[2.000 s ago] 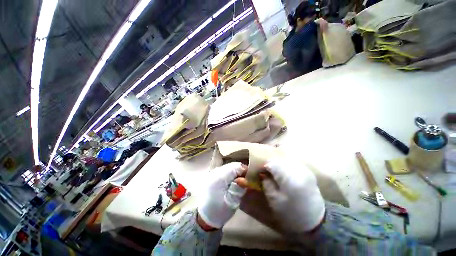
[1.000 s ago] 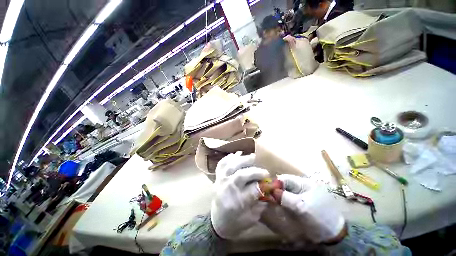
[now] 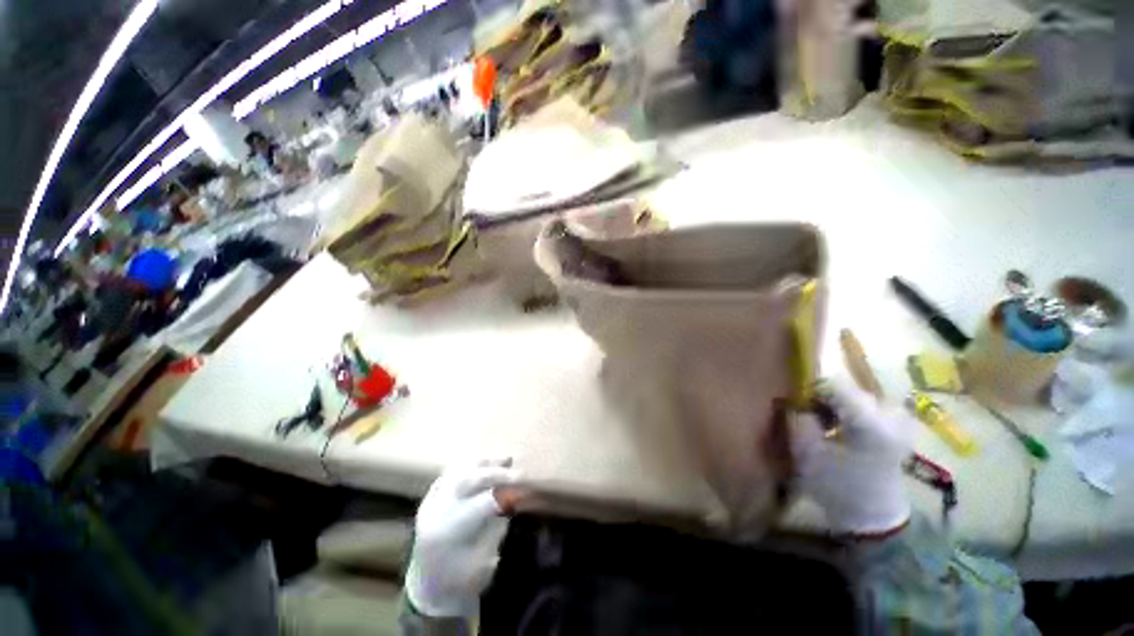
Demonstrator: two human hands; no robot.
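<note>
A taupe bag body (image 3: 696,360) stands over the table's front edge, its wide mouth open upward and darker inside. A yellow strip (image 3: 805,342) runs down its right side. My right hand (image 3: 853,457), in a white glove with bare fingertips, grips the bag's right side below the strip. My left hand (image 3: 460,537), gloved the same way, is at the table's front edge, with its fingertips closed on the bag's lower left corner. The hands and the bag are partly blurred.
Stacked bag bodies stand at the back left (image 3: 404,211) and far right (image 3: 1007,93). A red tool holder (image 3: 371,385) is at left. At right are a black marker (image 3: 929,312), a wooden-handled tool (image 3: 858,363), a yellow cutter (image 3: 943,424) and a pot (image 3: 1017,348). A person is partly visible behind.
The bag body has been turned and raised, with its mouth now wide open. My hands have moved apart from close together, left hand down and left, right hand to the right.
</note>
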